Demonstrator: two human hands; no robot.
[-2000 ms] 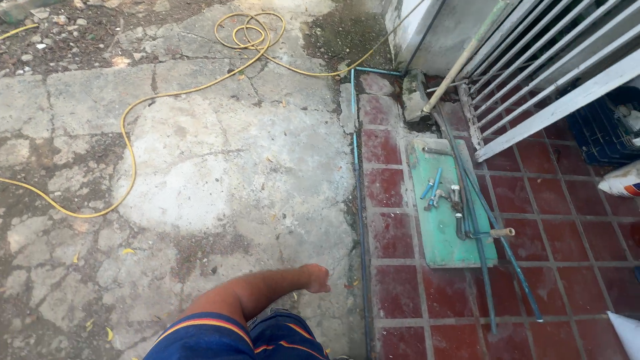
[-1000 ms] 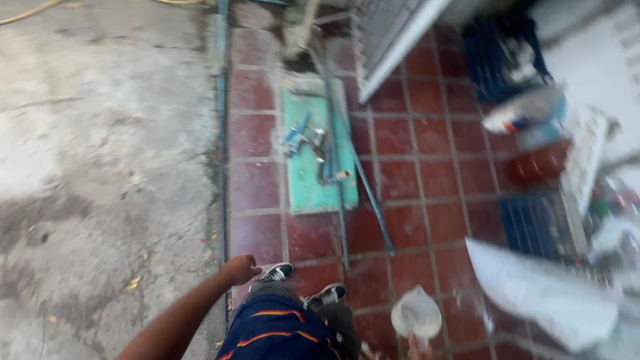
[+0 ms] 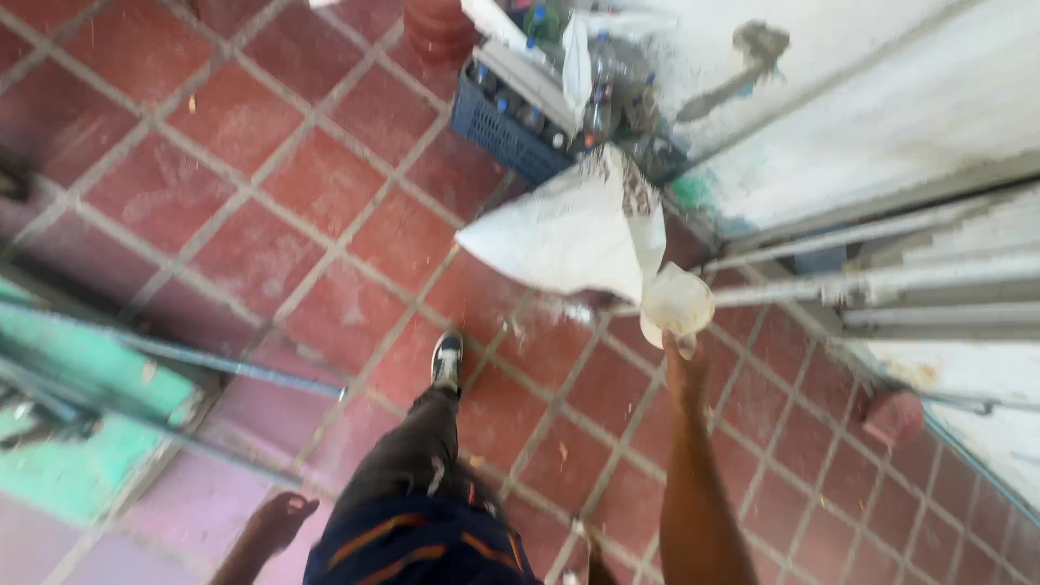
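Note:
My right hand (image 3: 687,370) grips the handle of a whitish plastic jug (image 3: 679,307), held out over the red floor tiles, beside the lower corner of a white sack (image 3: 569,231). The inside of the jug is blurred, so its contents cannot be told. Low at the left, my left hand (image 3: 284,520) hangs with loosely bent fingers and nothing in it, near the ends of two bluish pipes (image 3: 244,370). Those pipes lie across a turquoise panel (image 3: 89,479) at the left edge.
A blue plastic crate (image 3: 504,130) with several bottles stands behind the sack, next to a reddish container (image 3: 439,31). Whitish poles (image 3: 764,292) and a stained white wall (image 3: 821,89) are at the right. A reddish block (image 3: 894,418) sits by the wall's foot.
The view has swung right, from the concrete and yellow hose to the tiles and wall. The jug, at the lower edge one second ago, is now held out beside the white sack.

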